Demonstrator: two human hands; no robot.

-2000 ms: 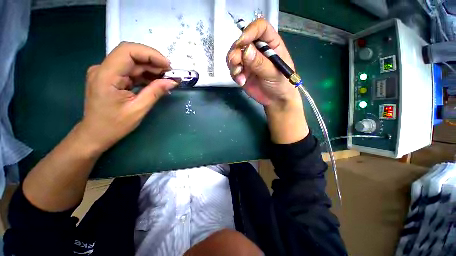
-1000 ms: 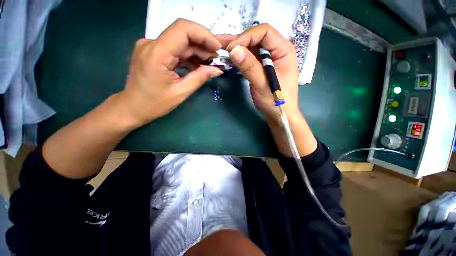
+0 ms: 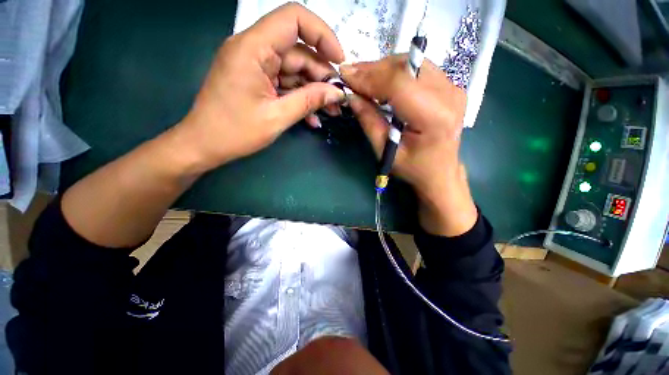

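Observation:
My left hand holds a small black and silver watch case frame between thumb and fingers, mostly hidden by the fingertips. My right hand meets it from the right, its thumb and index fingertip at the frame. The black pen with white bands lies through my right hand, tip end up and brass fitting towards me; a thin air hose trails from it. The white parts tray lies beyond the hands, with tiny silver bits in both compartments. Whether an insert is between the fingertips is hidden.
A pale pen control unit with lit green and red displays stands at the right. The green bench mat lies under my hands. Whitish film hangs at the left. A striped black and white item is at the lower right.
My right hand came from over the tray to the frame, and the pen has swung from slanting up-left to slanting up-right. The tray and control unit sit further right in view.

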